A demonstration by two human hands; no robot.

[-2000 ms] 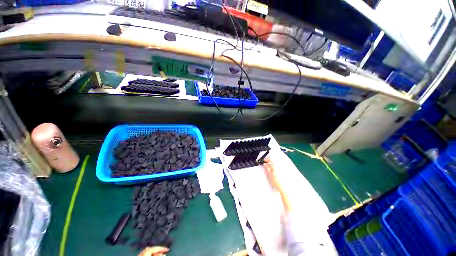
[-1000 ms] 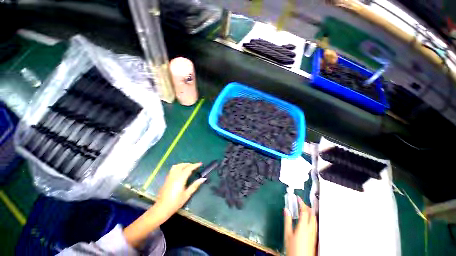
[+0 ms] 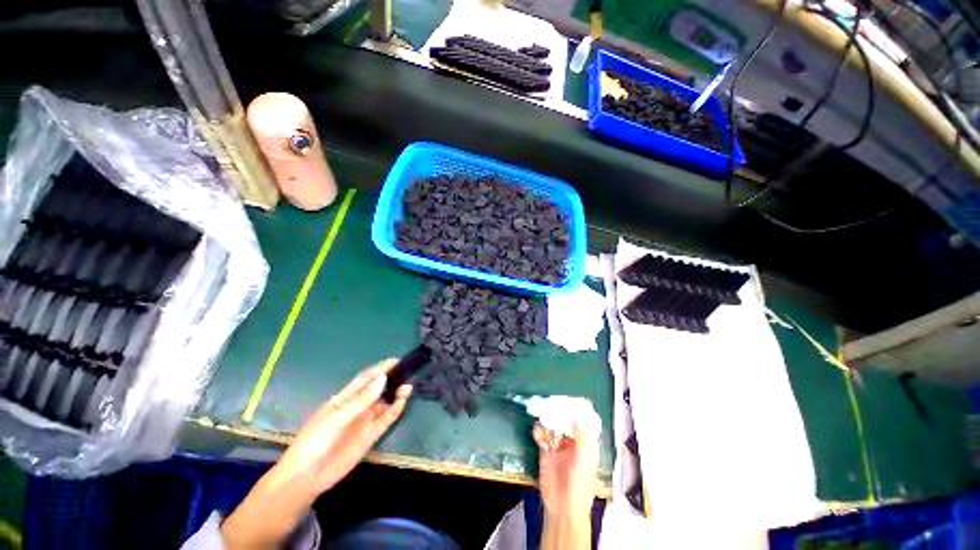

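Note:
My left hand [image 3: 349, 421] holds a black tube-like housing [image 3: 405, 372] between thumb and fingers, its far end beside a loose heap of black inserts [image 3: 473, 338]. My right hand [image 3: 564, 446] is closed around a white squeeze bottle [image 3: 561, 413], with its nozzle pointing left toward the housing, apart from it. The light blue basket [image 3: 389, 228] behind the heap is full of the same inserts. Finished black parts [image 3: 685, 290] lie in two slanting rows on the white sheet [image 3: 720, 419] at right.
A clear plastic bag [image 3: 239, 285] around rows of black housings is at left. A pink flask [image 3: 292, 150] stands by the metal post [image 3: 204, 91]. A white wipe [image 3: 576, 318] lies right of the heap. Across the dark channel are a blue tray [image 3: 664, 147] and more black parts [image 3: 492, 64].
The view has shifted, so the bench things sit further left. My left hand has lifted the housing from the bench. My right hand has picked up the bottle and tipped its nozzle left.

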